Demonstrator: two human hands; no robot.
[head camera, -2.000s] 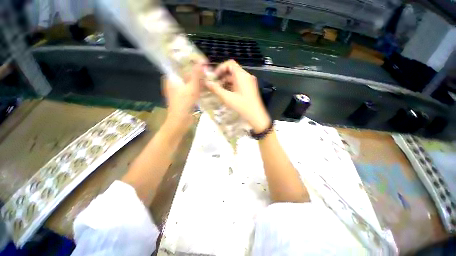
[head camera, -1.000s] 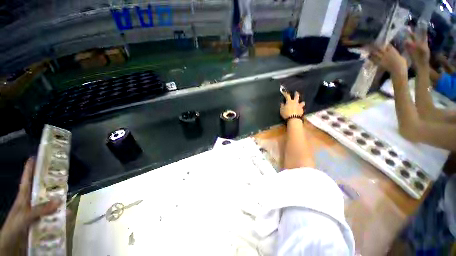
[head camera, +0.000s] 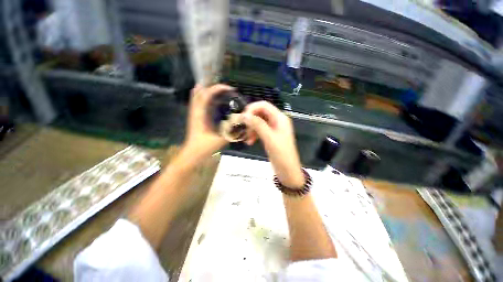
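Note:
My left hand (head camera: 203, 118) holds a black cylindrical housing (head camera: 223, 104) above the far edge of the white work sheet (head camera: 226, 215). A white sticker sheet (head camera: 205, 38), blurred, stands upright behind the same hand. My right hand (head camera: 270, 129), with a dark beaded bracelet, pinches a tan ring-shaped adhesive gasket (head camera: 234, 128) in its fingertips at the housing's near end. Blur hides whether the gasket touches the end face.
A stack of sticker sheets (head camera: 71, 204) lies on the brown board at left. Black units (head camera: 329, 147) stand on the dark conveyor (head camera: 309, 135) beyond the sheet. A neighbour's sticker sheet (head camera: 460, 237) lies at far right. A person (head camera: 298, 49) stands in the background.
The view has swung back left. My right hand has come from the conveyor to my left hand, which now holds a black housing as well as the sheet. A tan gasket is now in my right fingertips.

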